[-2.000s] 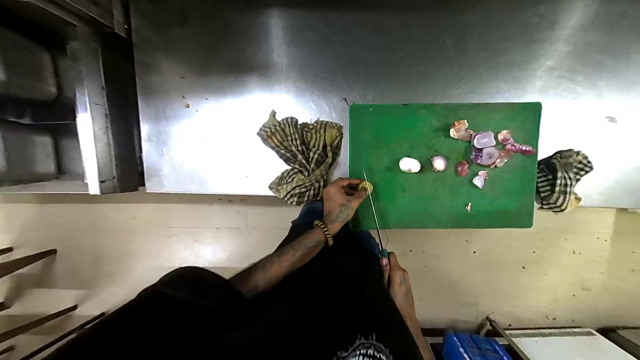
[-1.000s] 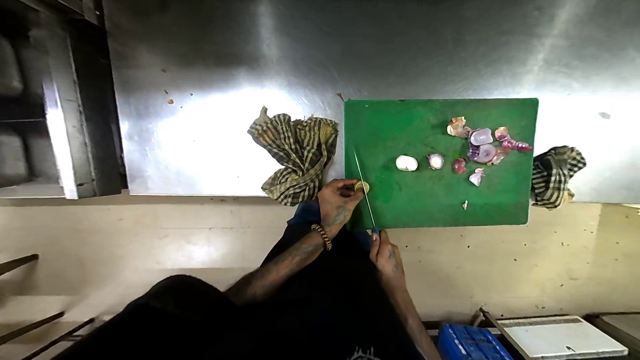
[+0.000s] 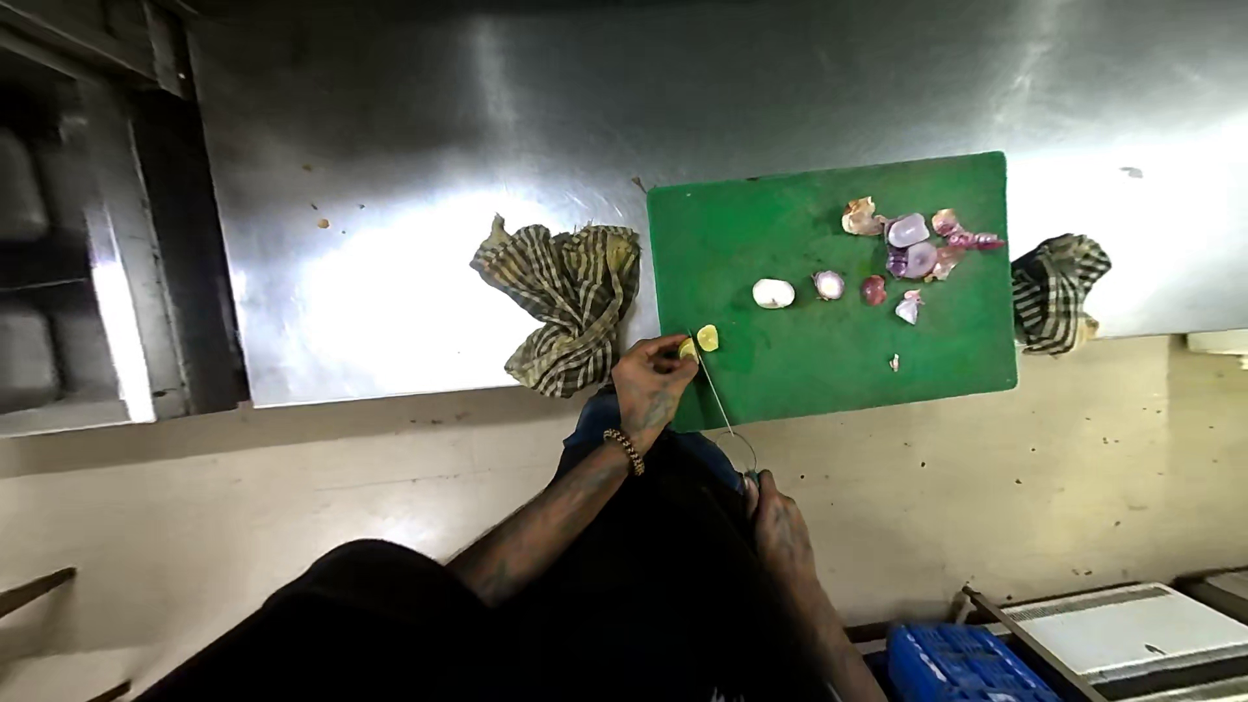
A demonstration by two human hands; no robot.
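My left hand (image 3: pixel 655 382) holds a yellow citrus piece (image 3: pixel 688 349) at the lower left of a green cutting board (image 3: pixel 721 234). A cut yellow piece, probably lemon (image 3: pixel 708 337), lies just right of it, cut face up. The thin blade of a knife (image 3: pixel 717 392) runs between the two pieces. My right hand (image 3: pixel 777 522) grips its handle below the board's near edge. A white peeled onion (image 3: pixel 774 293) and a small purple-white onion piece (image 3: pixel 829 285) lie mid-board. Further right are purple onion pieces (image 3: pixel 908 230) and onion skins (image 3: pixel 861 216).
A checkered cloth (image 3: pixel 575 302) lies crumpled left of the board on the steel counter (image 3: pixel 390 224). Another checkered cloth (image 3: pixel 1058 292) touches the board's right side. Small crumbs (image 3: pixel 323 223) dot the counter at left. A blue crate (image 3: pixel 960 663) stands below at the lower right.
The yellow citrus has been cut; a slice now lies on the board right of the blade. My right hand has moved toward my body with the knife. The view has shifted somewhat.
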